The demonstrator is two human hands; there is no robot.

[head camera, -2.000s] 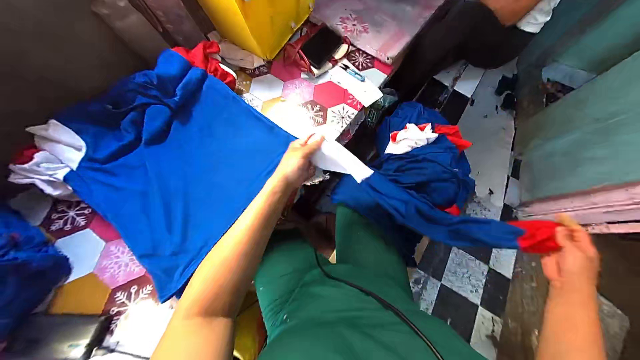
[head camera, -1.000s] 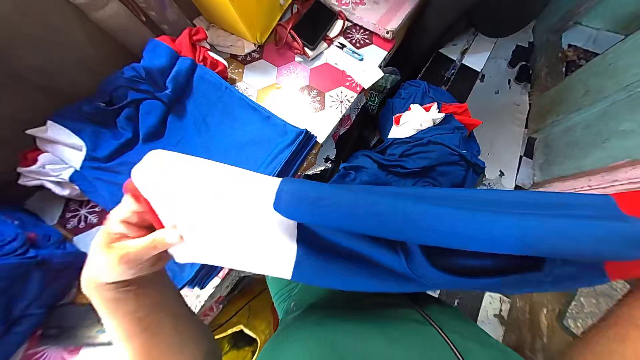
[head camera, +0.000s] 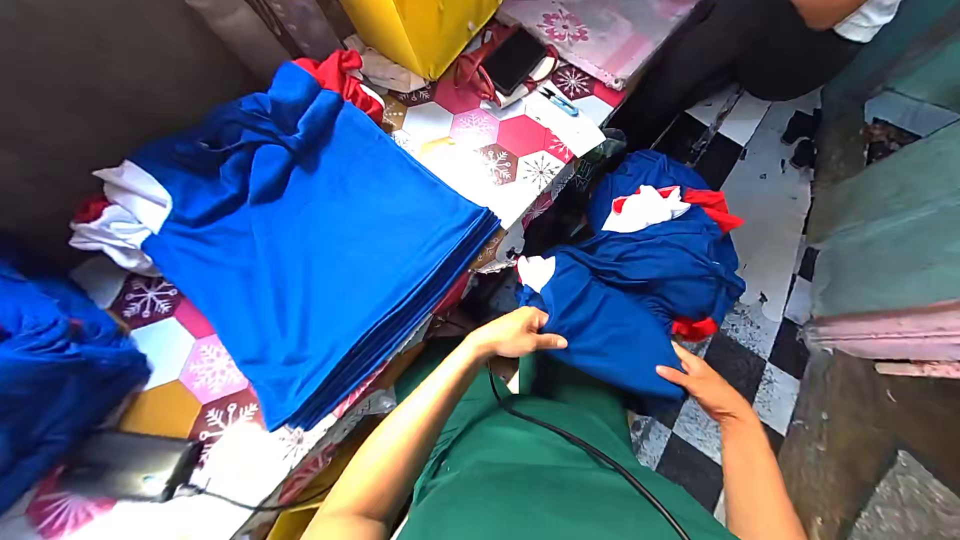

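Both my hands grip a blue garment (head camera: 615,337) with white and red ends, low over my lap at the near side of a pile. My left hand (head camera: 521,332) pinches its left edge by the white part. At its lower right edge is my right hand (head camera: 701,381), thumb and fingers on the cloth. Beyond it lies a heap of similar blue garments (head camera: 660,262), with a white and red piece on top. On the table to the left rests a flat stack of blue garments (head camera: 315,225), their white and red ends bunched at the far and left sides.
The table (head camera: 480,127) has a patterned cover. On it are a phone (head camera: 514,60), thread snips (head camera: 559,101), a yellow container (head camera: 420,30), more blue cloth (head camera: 52,375) and a dark device (head camera: 127,461) with a cable. A person (head camera: 780,45) sits at the upper right beside the checkered floor.
The blue garment, stretched out between my hands earlier, is now lowered by the heap. My left hand has moved right from over the table's edge, and my hands are closer together.
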